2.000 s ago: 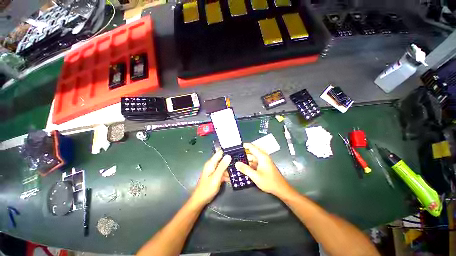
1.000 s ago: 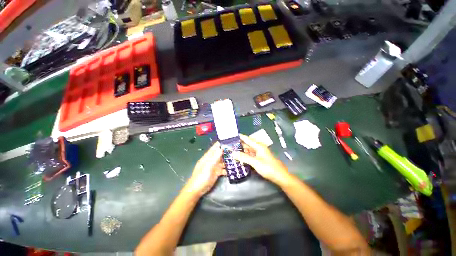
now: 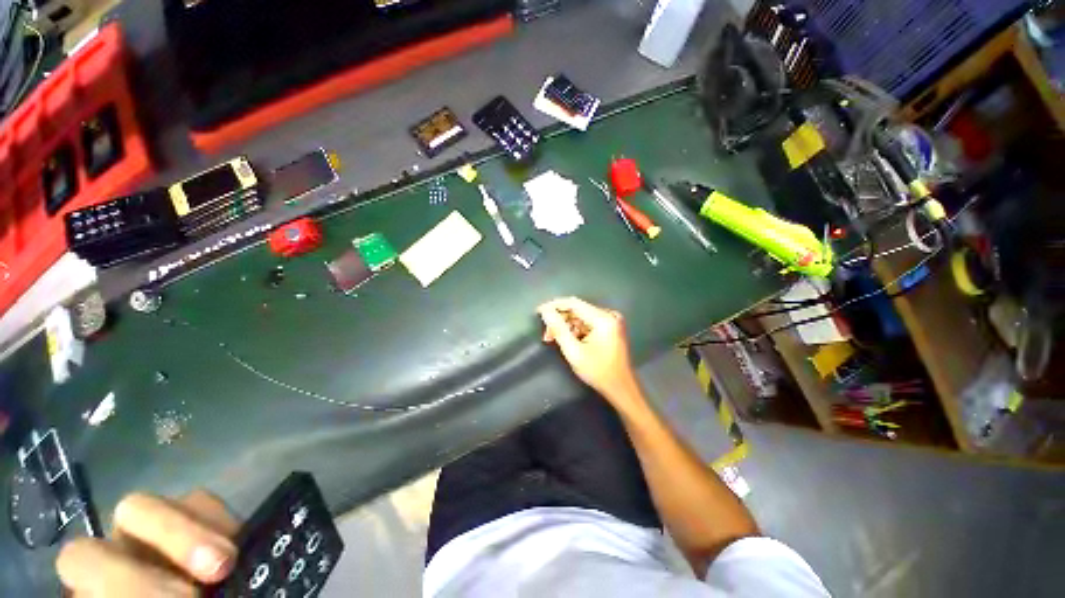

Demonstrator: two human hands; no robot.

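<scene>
My left hand point(image 3: 158, 543) is at the bottom left, cut off by the frame's edge, and is shut on a black phone with light round keys point(image 3: 286, 543). The keypad side faces the camera; no raised screen lid shows. The phone is above the mat's front edge, tilted. My right hand point(image 3: 584, 339) is bare, near the mat's front edge, well away from the phone. Its fingers are curled together; whether anything small is between them cannot be told.
The green mat point(image 3: 385, 350) bears a yellow pad point(image 3: 440, 248), a small green board point(image 3: 374, 250), a red block point(image 3: 294, 237), white paper point(image 3: 552, 202), a red-handled screwdriver point(image 3: 639, 217) and a lime-green electric screwdriver point(image 3: 765, 231). Stacked phones point(image 3: 123, 224) are at back left. Shelves point(image 3: 934, 350) stand at right.
The view has swung to the right. My hands have parted: my right hand has let go of the phone, and my left hand has carried it to the lower left. The white screen no longer shows.
</scene>
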